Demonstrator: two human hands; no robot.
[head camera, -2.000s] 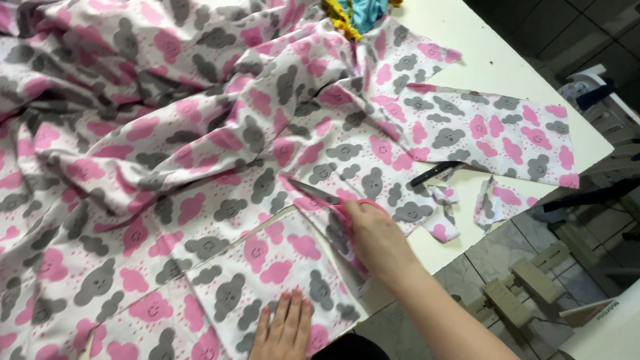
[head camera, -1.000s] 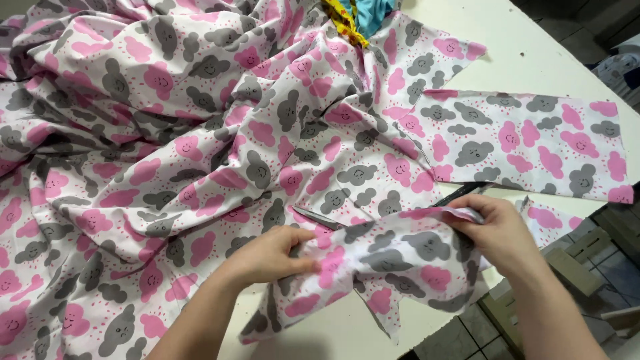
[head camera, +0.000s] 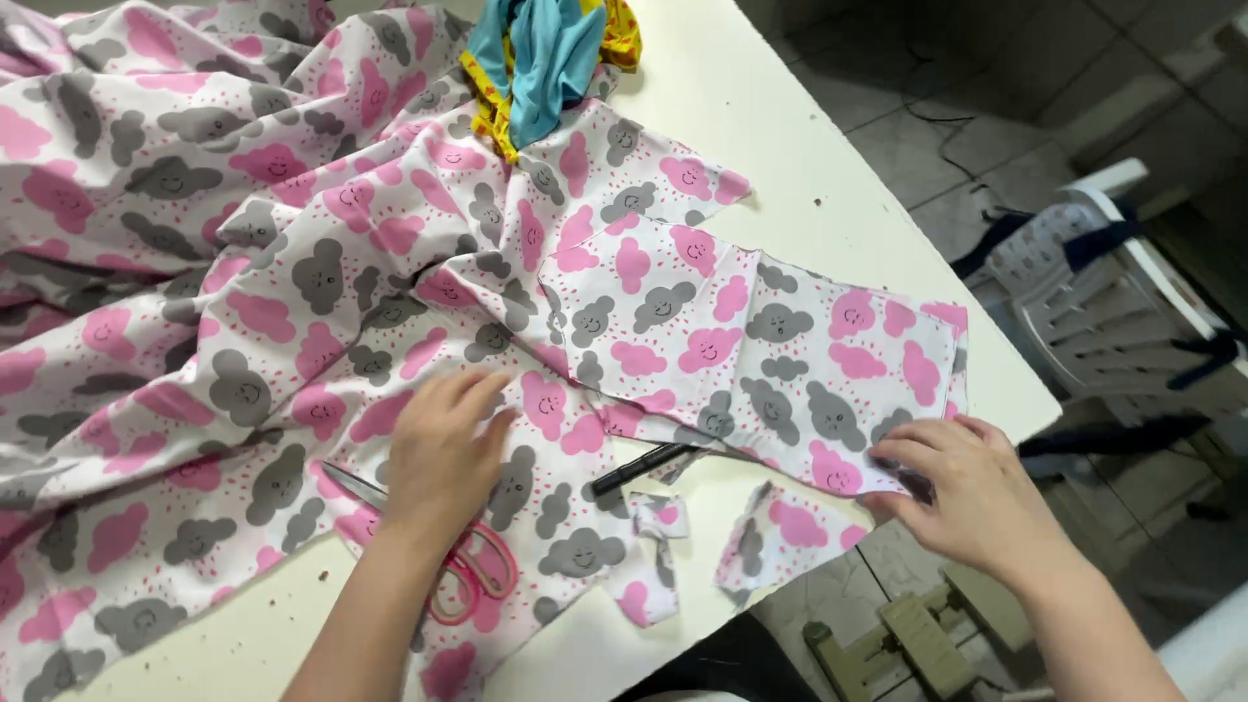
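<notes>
White cloud-print fabric (head camera: 292, 390) in pink and grey lies bunched across the table. My left hand (head camera: 448, 448) is over it, fingers slightly bent, with nothing seen in it. Partly under that forearm lie scissors with pink handles (head camera: 473, 575), their blades pointing left. At the right, my right hand (head camera: 951, 487) pinches the lower right corner of a cut fabric piece (head camera: 780, 351), spread flat over other cloth. A black marker (head camera: 643, 468) lies just below this piece. Small fabric scraps (head camera: 658, 556) and a larger triangular scrap (head camera: 780, 536) lie near the front edge.
Blue and yellow cloth (head camera: 546, 68) sits in a heap at the top of the white table (head camera: 819, 205). Beyond the table's right corner stands a white plastic chair (head camera: 1121, 283) with cloths on it. Beige machine parts (head camera: 926, 634) show below the front edge.
The piece held up between both hands one second ago now lies flat at the right. My left hand has let go of it and moved left. The scissors' handles have come into sight.
</notes>
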